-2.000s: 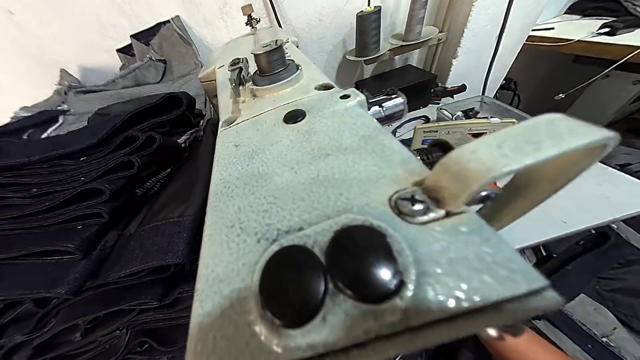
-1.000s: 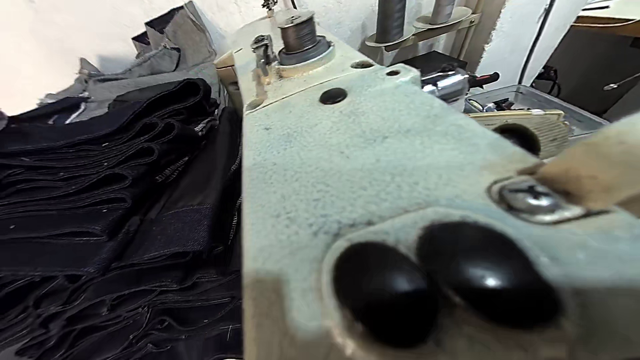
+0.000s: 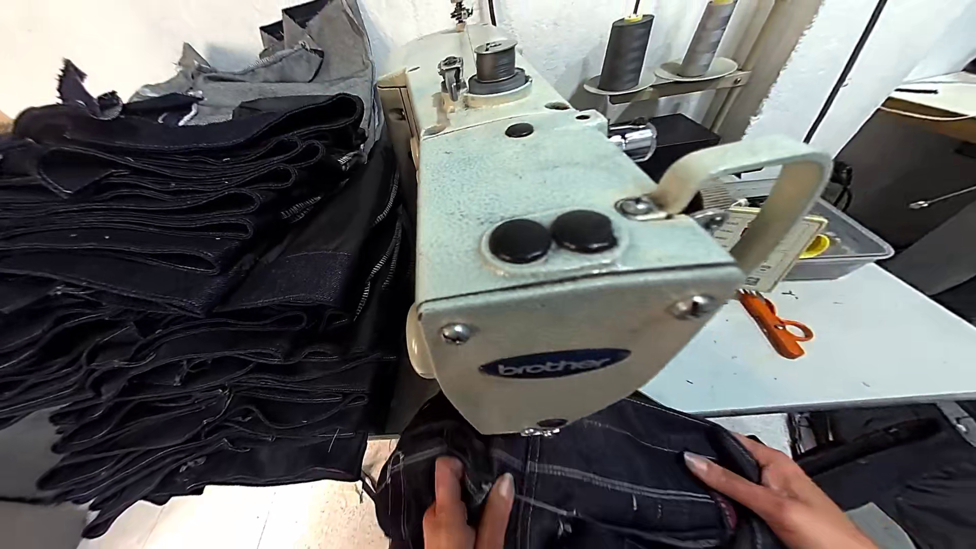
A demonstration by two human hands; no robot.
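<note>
A dark denim garment (image 3: 602,473) with pale seam stitching lies under the head of a Brother sewing machine (image 3: 564,320). At the bottom centre, my left hand (image 3: 465,507) pinches a fold of the denim between thumb and finger, just below the machine head. My right hand (image 3: 785,492) grips the garment's right side, its thumb on top and the other fingers partly hidden beneath the cloth. The needle and presser foot are hidden behind the machine head. A bobbin of grey thread (image 3: 496,61) sits on top of the machine.
Folded dark denim pieces (image 3: 168,252) are piled at the left. Orange thread snips (image 3: 778,328) lie on the white table (image 3: 862,343), near a clear plastic tray (image 3: 846,255). Thread cones (image 3: 627,53) stand behind. More dark cloth (image 3: 892,465) is at the lower right.
The view has pulled back from the machine's top, and its front plate now shows. Both hands and the garment they hold are now in view; earlier only a fingertip showed at the lower edge.
</note>
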